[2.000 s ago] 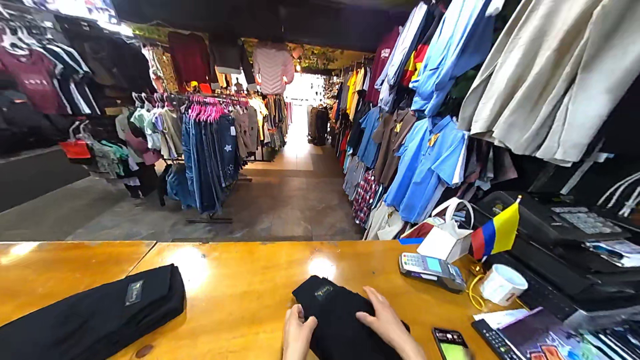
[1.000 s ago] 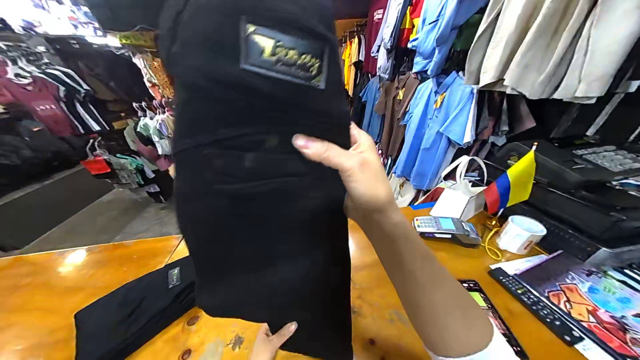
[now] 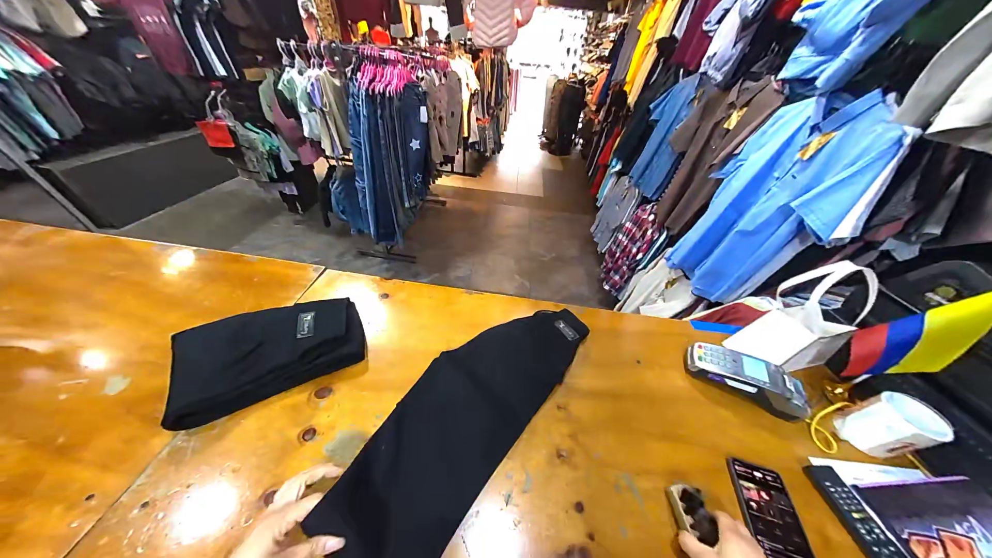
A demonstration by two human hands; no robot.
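A long folded black garment (image 3: pixel 457 418) with a small label near its far end lies slantwise on the wooden counter (image 3: pixel 604 387). At its near left edge, my left hand (image 3: pixel 291 519) has the cloth between thumb and fingers. My right hand (image 3: pixel 721 539), at the bottom right, grips a small object (image 3: pixel 692 511) with a light rim and dark parts; its kind is unclear. Just right of that hand lies a smartphone (image 3: pixel 771 508) with its screen lit. Another folded black garment (image 3: pixel 263 360), also labelled, rests on the counter to the left.
On the right stand a card payment terminal (image 3: pixel 748 380), a white bag (image 3: pixel 798 333), a white mug (image 3: pixel 895 422), a small yellow, blue and red flag (image 3: pixel 922 341) and a black remote control (image 3: pixel 856 508). Clothes racks (image 3: pixel 387 155) line the aisle beyond the counter.
The black garment, held up before the camera one second ago, now lies extended on the counter. My right hand has left it and moved right, to the small object. The view has shifted.
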